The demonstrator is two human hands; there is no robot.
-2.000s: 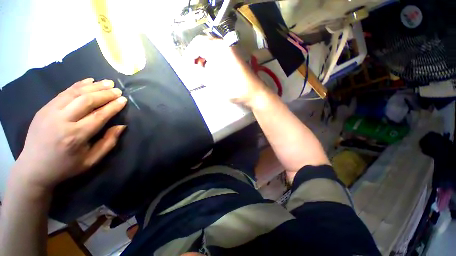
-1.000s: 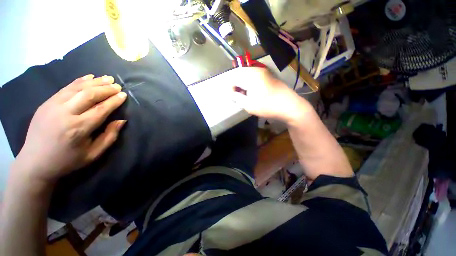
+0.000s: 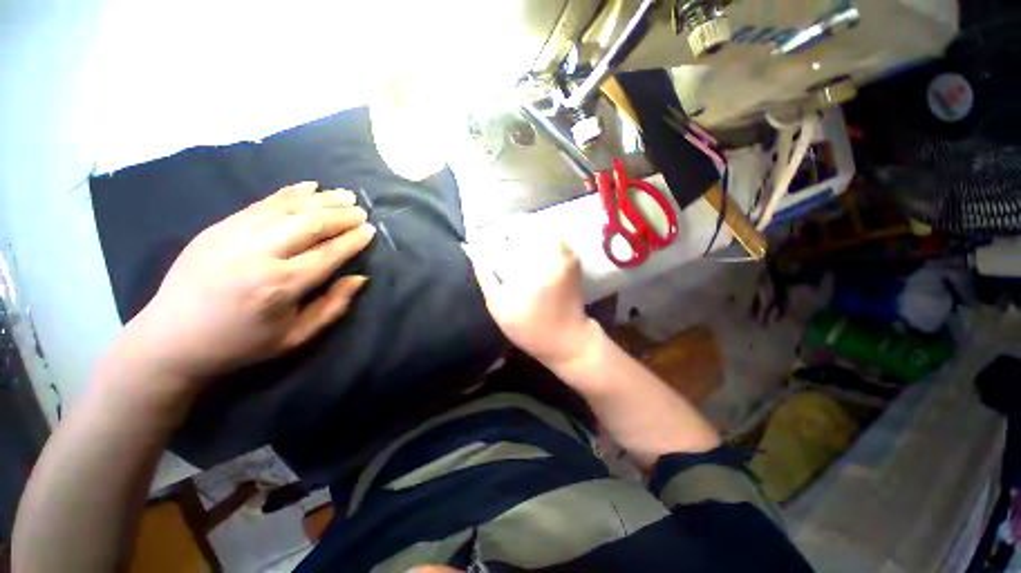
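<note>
The dark garment panel (image 3: 336, 369) is spread over the white table's front edge towards the lap. Pale crossed chalk marks (image 3: 384, 219) show on it. My left hand (image 3: 269, 269) lies flat on the panel, palm down, fingertips beside the marks and thumb spread. My right hand (image 3: 540, 293) is at the panel's right edge, over the white table; its fingers are washed out by glare, so I cannot tell whether they hold anything. The red-handled scissors (image 3: 638, 215) lie right of my right hand, untouched, blades towards the machine. A pale rounded piece (image 3: 409, 140) overlies the panel's top edge.
The cream sewing machine head (image 3: 761, 62) is at the upper right, its needle area in glare. A wooden strip (image 3: 733, 222), a black cloth scrap (image 3: 677, 140) and a pink-handled tool (image 3: 696, 132) are below it. A fan (image 3: 952, 179) stands at the far right.
My right hand has moved from beside the scissors left to the panel's edge, leaving the red handles uncovered. The whole view has shifted; my left hand stays flat beside the chalk marks.
</note>
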